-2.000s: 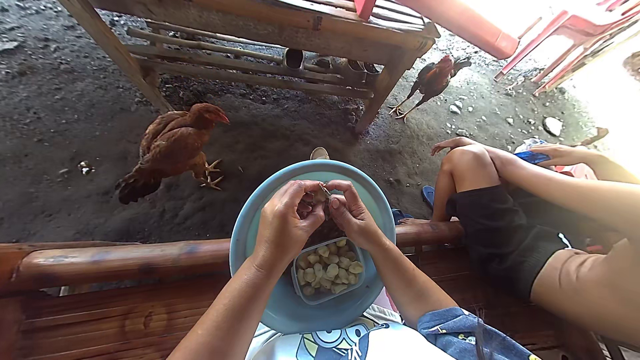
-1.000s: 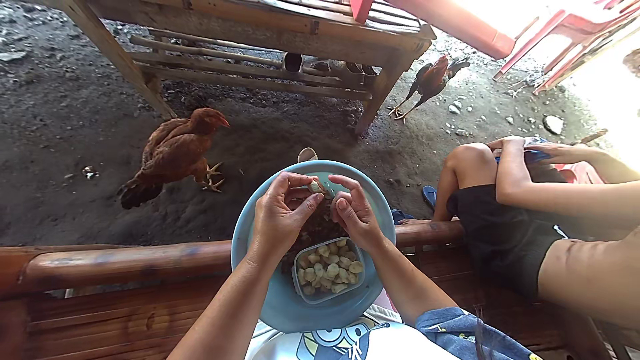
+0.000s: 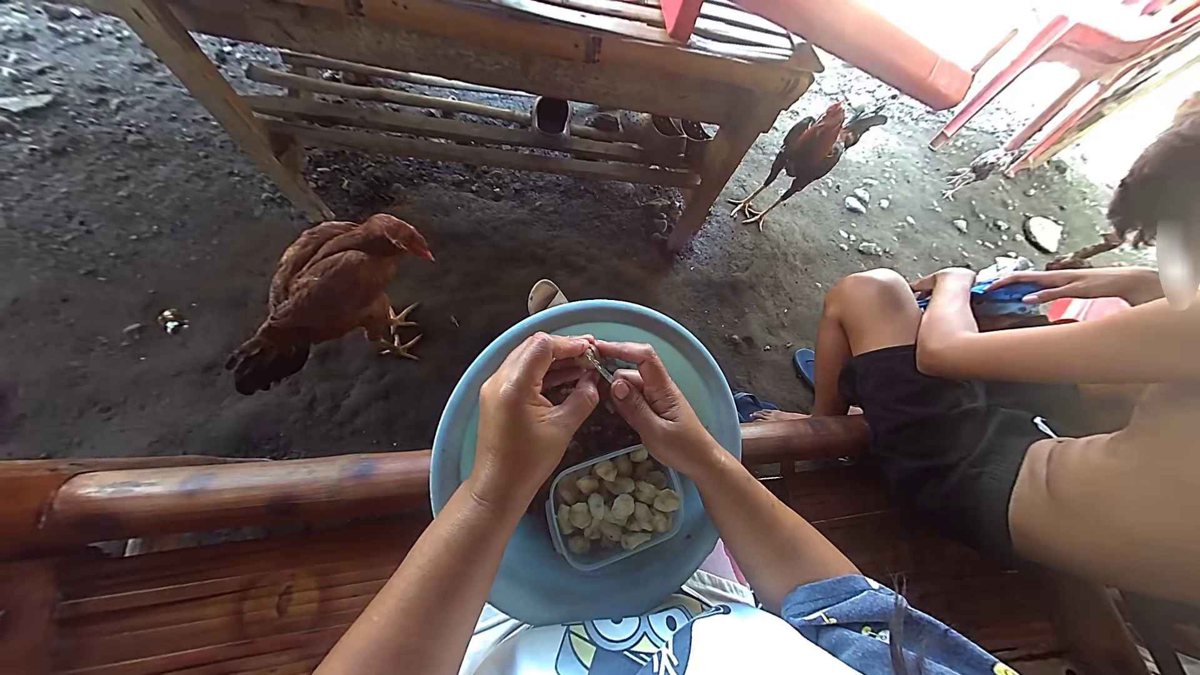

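Note:
A blue round basin rests on my lap. Inside it, a clear plastic container holds many pale, peeled pieces that look like seeds or nuts. Dark brown shells or husks lie in the basin beyond the container. Above them, my left hand pinches a small item between thumb and fingers; its kind is hidden by the fingers. My right hand holds a small metal blade against that item, with the fingertips of both hands close together.
A bamboo bench rail runs behind the basin. A brown chicken stands on the dirt at left, another chicken by the wooden bench. A seated person is close at right. Red plastic chairs stand at upper right.
The hands stay over the basin, with small finger movements. The head of the person at right has come into view. The chickens stand in nearly the same places.

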